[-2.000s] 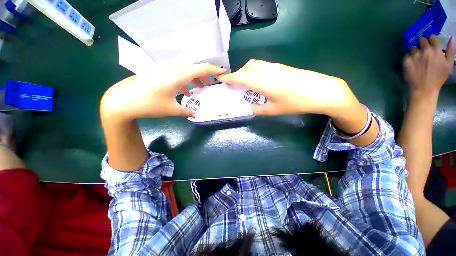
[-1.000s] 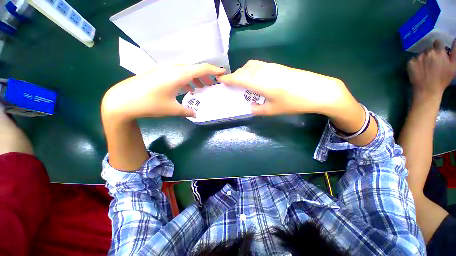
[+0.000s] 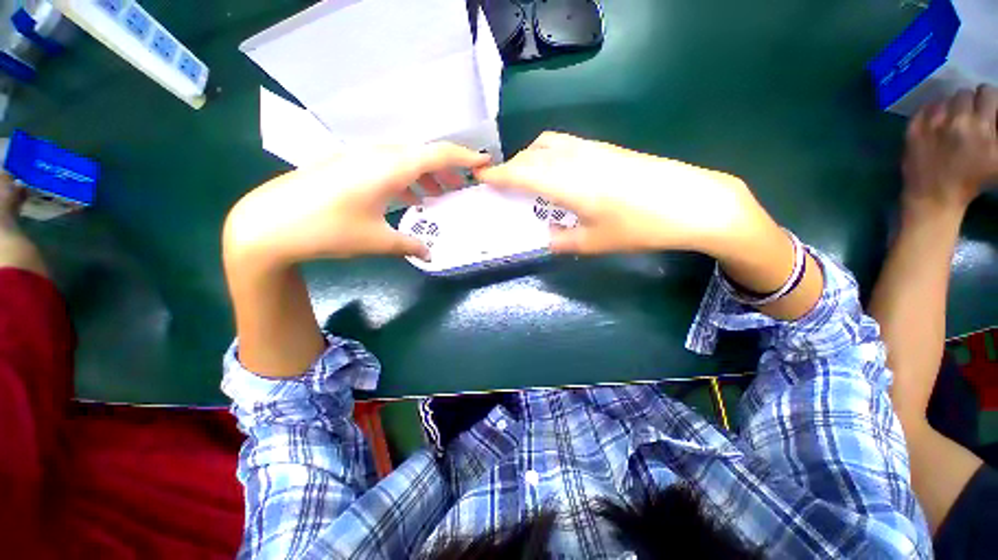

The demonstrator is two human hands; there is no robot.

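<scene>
A white oblong device [image 3: 487, 228] with a round grille at each end is held between my two hands, above the green bench top. My left hand [image 3: 339, 213] grips its left end, thumb at the near side. My right hand [image 3: 591, 197] grips its right end in the same way. My fingertips meet above its far side and hide part of it. An open carton [image 3: 383, 77] with plain white inner faces lies just beyond my hands.
Dark glossy objects [image 3: 547, 26] lie beyond the carton on its right. A power strip [image 3: 142, 46] is at the far left. A blue and white carton [image 3: 53, 173] is at a neighbour's hand on the left. Another blue and white carton [image 3: 919, 60] is by a person's hand at the right.
My hands stay nearly still while the device tilts slightly. The left neighbour's arm and blue carton have shifted away from the bench's near edge. The right neighbour's carton has moved slightly left.
</scene>
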